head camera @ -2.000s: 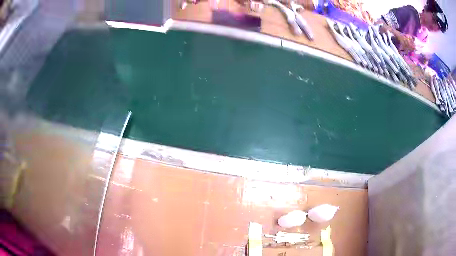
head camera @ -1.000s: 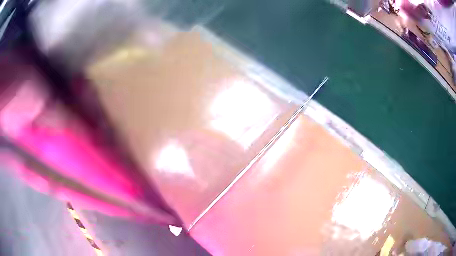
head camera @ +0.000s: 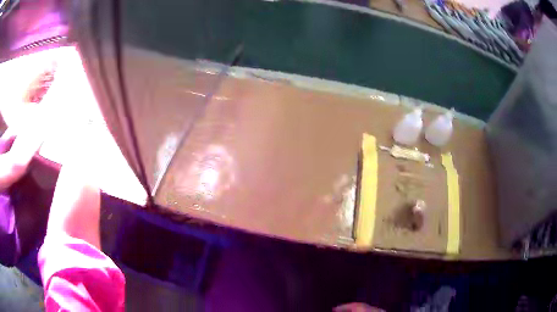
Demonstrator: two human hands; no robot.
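Note:
Two white squeeze bottles (head camera: 408, 127) stand side by side at the back right of the brown bench. Two yellow tape strips (head camera: 367, 192) lie on either side of the work spot. A small bundle of pale sticks (head camera: 409, 154) lies between them at the back. A small pale pot (head camera: 418, 214) sits on a dark stain nearer the front. Part of a bare hand, apparently my right hand (head camera: 358, 308), shows at the bottom edge, mostly cut off; its fingers and any hold are unclear. I see no left hand that I can tell is mine.
Another person's pink-sleeved arm (head camera: 82, 274) and a hand show at the left by an overexposed white area. A thin rod (head camera: 190, 131) lies across the bench. Dark cords hang at left. A green belt (head camera: 293, 46) runs behind; a grey panel (head camera: 525, 140) bounds the right.
The view has swung left, then back right and down. The bottles, tape strips and pot are now in full view. A hand has appeared at the bottom edge.

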